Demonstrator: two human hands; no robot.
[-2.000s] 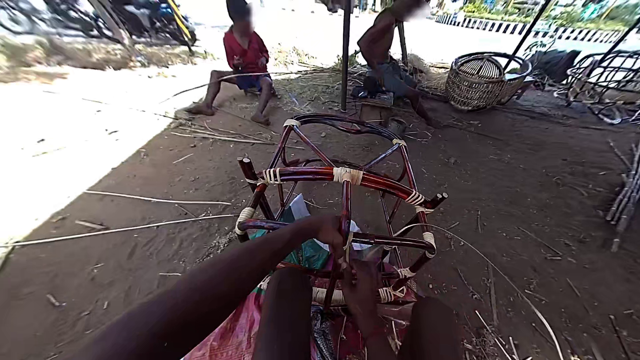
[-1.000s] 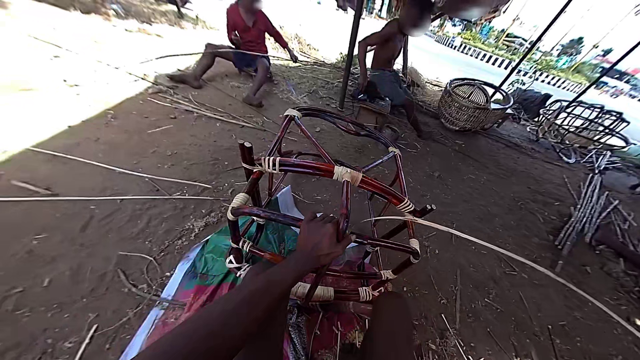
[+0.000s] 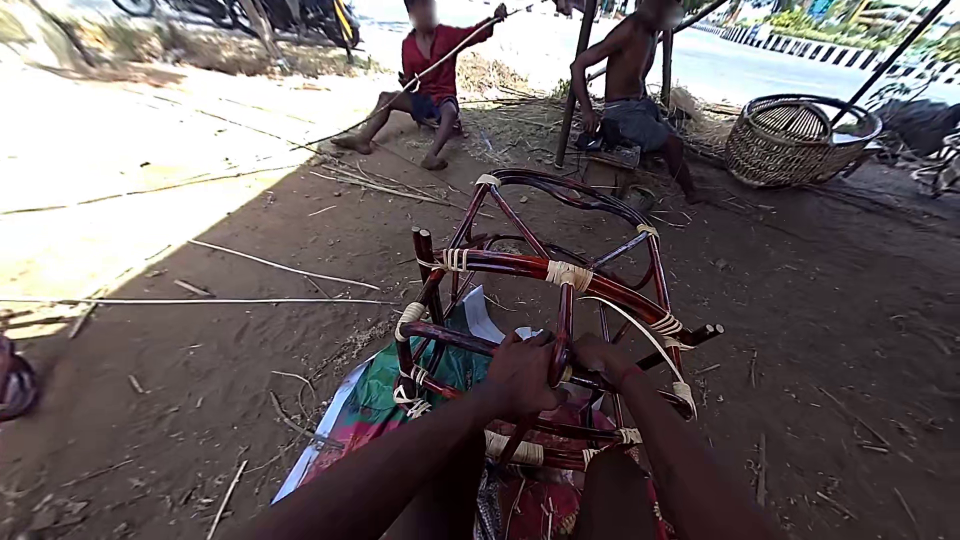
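Note:
A dark red cane frame (image 3: 510, 262) with curved poles stands between my knees, its joints wrapped in pale cane strip (image 3: 568, 275). My left hand (image 3: 525, 375) is closed around a crossbar just left of the short centre upright. On the other side of that upright, my right hand (image 3: 600, 358) is at the same bar, its fingers mostly hidden behind the poles. A loose pale cane strip (image 3: 637, 326) arcs from near the top of the upright over my right wrist to the right-hand joint. A white piece of sheet (image 3: 480, 315) shows behind the frame.
A green and red sheet (image 3: 375, 390) lies under the frame. Long cane strips (image 3: 285, 270) and scraps lie on the dirt at left. Ahead, a person in a red shirt (image 3: 450, 64) holds a long cane, and another person (image 3: 626, 75) sits by a post. A woven basket (image 3: 787, 150) stands at right.
My right hand, out of sight one second ago, is at the centre bar again. The long strip that swept out to the right now curves close over the frame. The person in red has raised an arm with a cane.

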